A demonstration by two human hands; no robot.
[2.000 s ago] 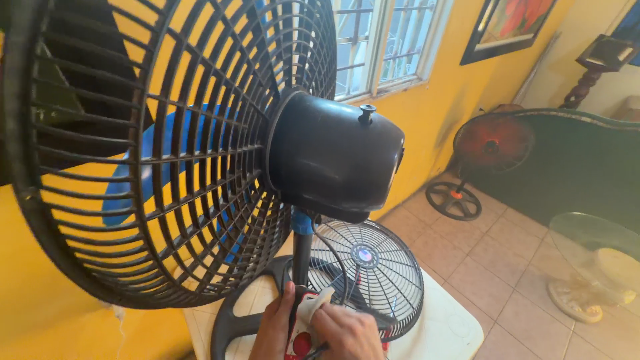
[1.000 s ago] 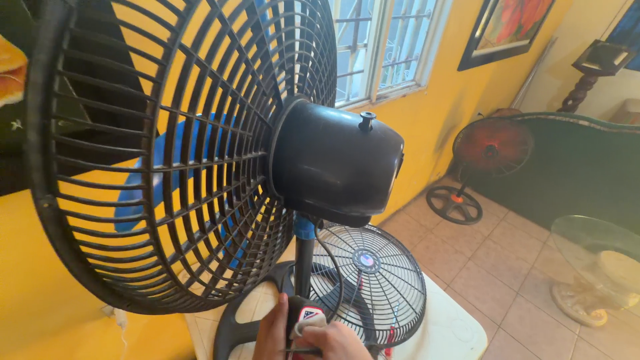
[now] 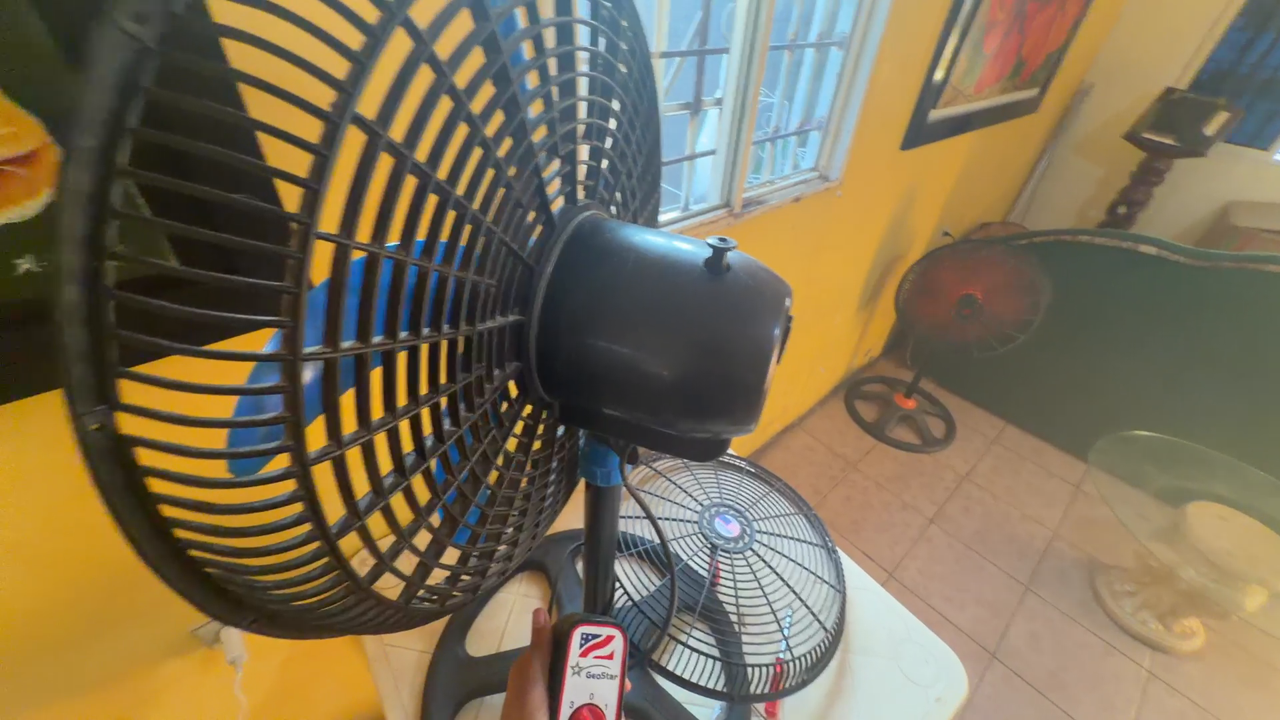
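Note:
A large black fan with a plastic rear grille (image 3: 330, 320), blue blades (image 3: 350, 340) and a black motor housing (image 3: 660, 330) stands on a black pole (image 3: 600, 550) with a blue collar. At the bottom edge my left hand (image 3: 527, 675) is wrapped around the left side of the black control box (image 3: 592, 665), whose front panel has a red knob. A fingertip shows at the box's right edge; whose hand it belongs to is unclear. My right hand is not clearly in view. A detached front grille (image 3: 728, 580) lies behind the pole.
The fan's base (image 3: 470, 640) and a red-handled screwdriver (image 3: 775, 680) rest on a white table (image 3: 910, 640). Another fan (image 3: 970, 300) stands on the tiled floor at right, near a glass-topped table (image 3: 1190, 480). A plug and white cord (image 3: 233, 650) hang on the yellow wall.
The white cloth-like item held at the control box has gone from view, and so has most of my right hand. The box's front panel now shows more fully.

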